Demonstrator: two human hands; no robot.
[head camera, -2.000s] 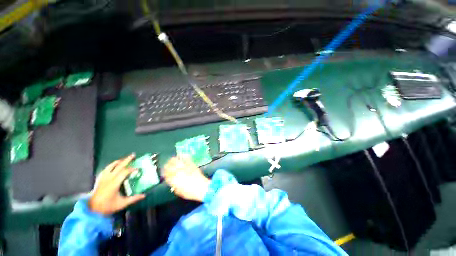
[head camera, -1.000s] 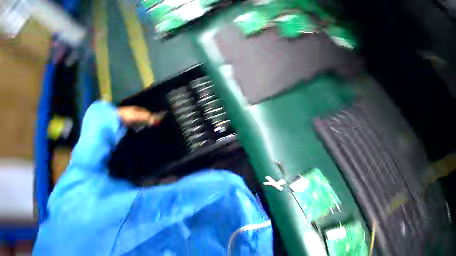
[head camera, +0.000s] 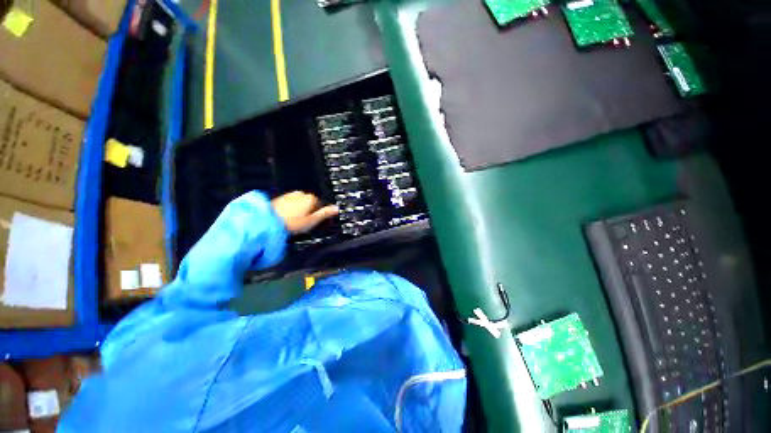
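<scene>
A black slotted tote [head camera: 228, 182] stands beside the bench, with two rows of upright boards [head camera: 345, 161] showing as thin pale strips. My left hand [head camera: 304, 211] is over the tote, its fingertips at the near left edge of the left row. Whether the fingers grip a board cannot be told. My right hand is not in view. A green circuit board [head camera: 562, 355] lies flat on the bench at the lower right, with part of another board [head camera: 597, 422] at the bottom edge.
A dark mat [head camera: 541, 84] lies on the green bench [head camera: 516, 220], with several green boards along its far edge. A black keyboard [head camera: 668, 296] is at right. White cross-shaped ties [head camera: 488, 321] sit at the bench edge. A blue rack [head camera: 87, 203] with cartons [head camera: 38, 156] stands at left.
The view has turned left from the bench, where both hands were at boards, to the tote. Since one second ago, my left hand has moved right to the left row; my right hand has left view.
</scene>
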